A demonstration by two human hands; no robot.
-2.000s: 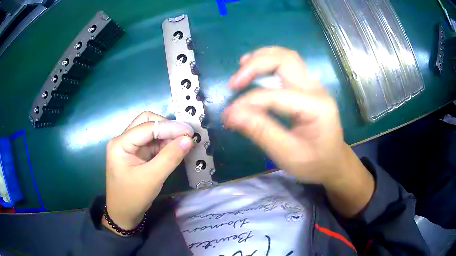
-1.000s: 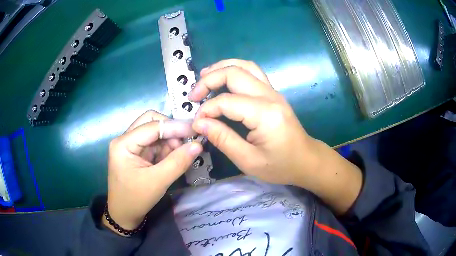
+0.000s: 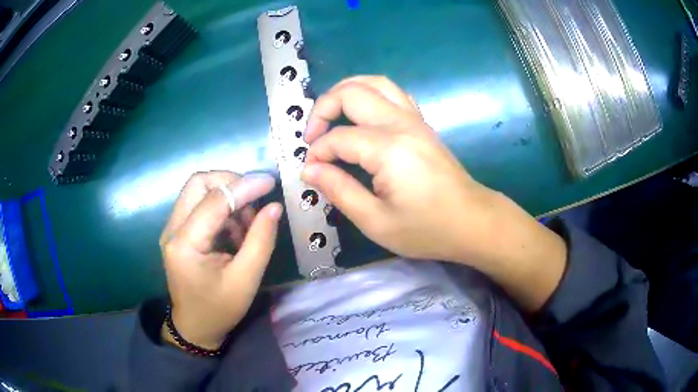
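Note:
A long grey metal bar (image 3: 289, 136) lies nearly upright in view on the green bench, with a row of black-ringed holes and a scalloped right edge. My right hand (image 3: 390, 168) is at its right edge, thumb and fingertips bunched beside the middle holes. Whether they pinch a small part or the bar's edge is hidden. My left hand (image 3: 218, 237) is left of the bar, off it, with thumb and index finger apart and nothing visible between them. A whitish band is around one left finger.
A second notched bar (image 3: 115, 92) lies at the left. A clear plastic tray (image 3: 589, 84) lies at the right, with a dark notched piece (image 3: 683, 69) beyond it. A blue bin (image 3: 19, 249) with whitish contents is at the left edge, by blue tape.
My right hand came in from the right to the bar, then its fingertips moved slightly up along it. My left hand has moved left, off the bar, and its finger and thumb have parted.

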